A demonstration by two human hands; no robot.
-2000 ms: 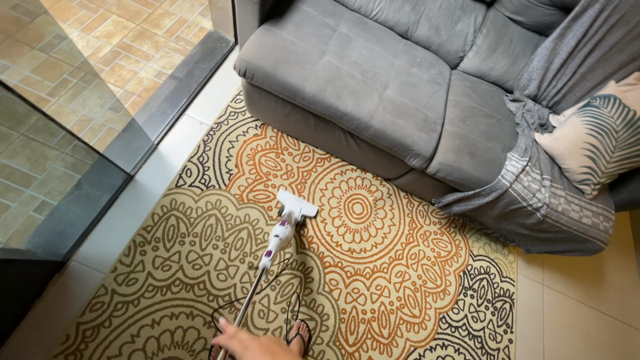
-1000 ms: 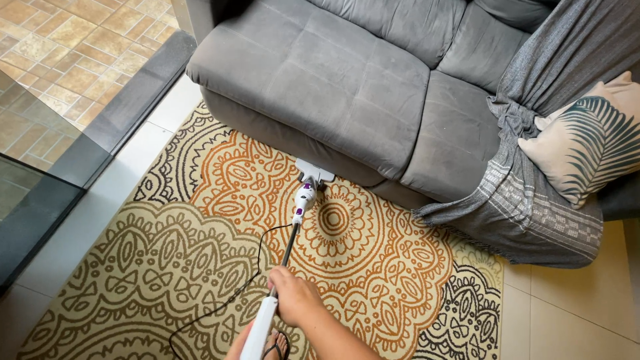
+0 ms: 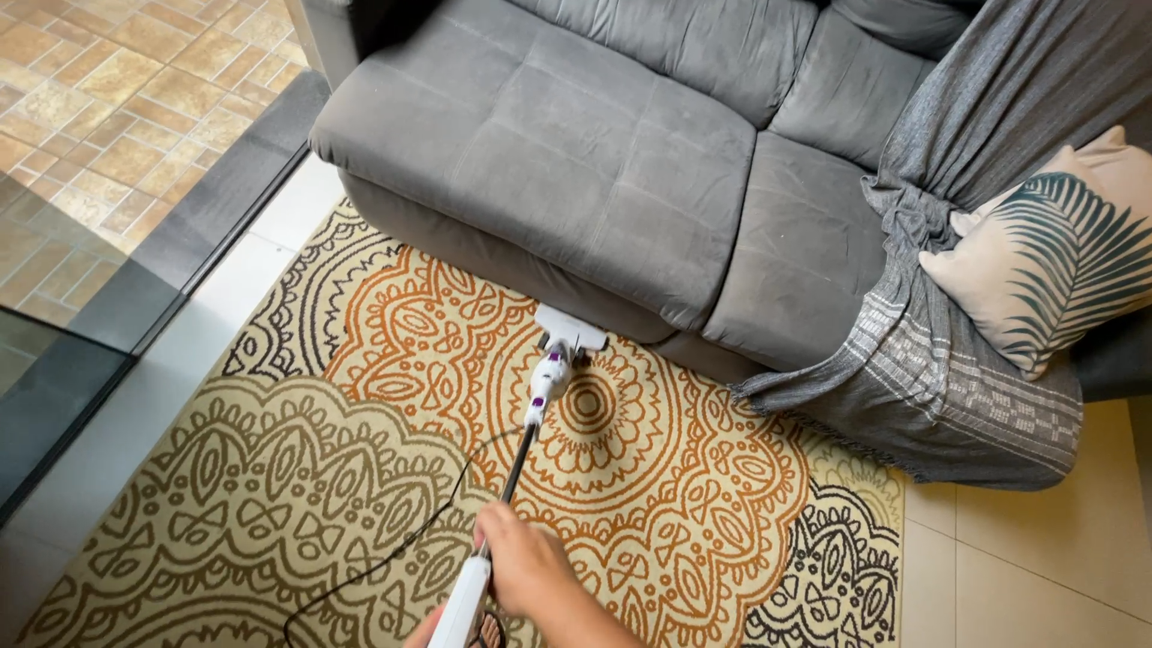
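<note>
A white stick vacuum cleaner (image 3: 551, 373) with purple accents and a thin metal tube runs up from the bottom edge. Its flat white floor head (image 3: 571, 329) lies on the patterned rug (image 3: 396, 468), against the lower front of the grey sofa. My right hand (image 3: 526, 558) is closed around the tube just above the white handle section (image 3: 463, 603). My left hand (image 3: 423, 632) shows only in part at the bottom edge, beside the white handle; its fingers are mostly hidden. A black power cord (image 3: 405, 544) curves over the rug left of the tube.
The grey sofa (image 3: 558, 162) spans the top, with a grey fringed throw (image 3: 945, 378) and a leaf-print cushion (image 3: 1062, 252) at right. A glass door (image 3: 63, 351) and its dark track (image 3: 216, 198) edge the left. A sandalled foot (image 3: 490, 630) stands below my right hand.
Two seconds ago the floor head was on the rug away from the sofa; a second ago it was at the sofa's base. A second hand has come onto the vacuum cleaner since the oldest frame.
</note>
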